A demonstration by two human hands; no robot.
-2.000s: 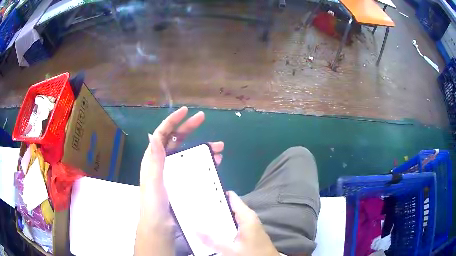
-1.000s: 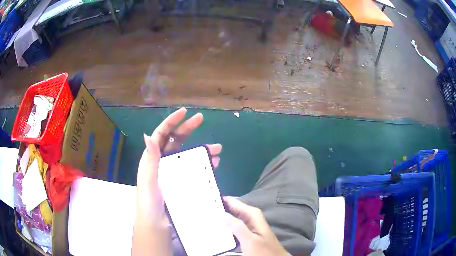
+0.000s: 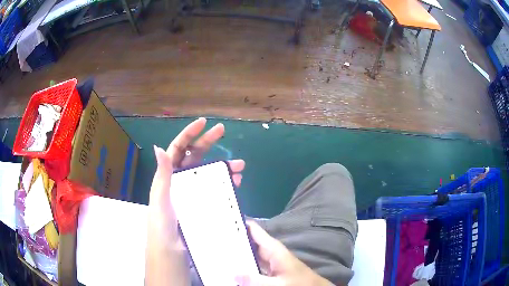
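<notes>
A smartphone [image 3: 212,218] with a dark edge and a glaring white screen is held above the lap. My left hand [image 3: 174,184] is behind and beside the phone's left edge, palm up, with fingers showing past its top and right edge. My right hand [image 3: 276,257] is at the phone's lower right, its thumb over the lower screen. The screen content is too bright to read. The phone's bottom end is cut off by the frame.
A red basket [image 3: 67,120] sits on a brown carton [image 3: 103,151] at left, above mixed cloth. Blue crates [image 3: 463,229] holding magenta cloth stand at right. A white bench [image 3: 114,240] runs beneath me. My bent knee [image 3: 329,195] is beside the phone. An orange-topped table [image 3: 412,14] stands ahead.
Both hands and the phone have shifted slightly left. My right thumb has moved off the lower screen and back over it. The surroundings are almost unchanged.
</notes>
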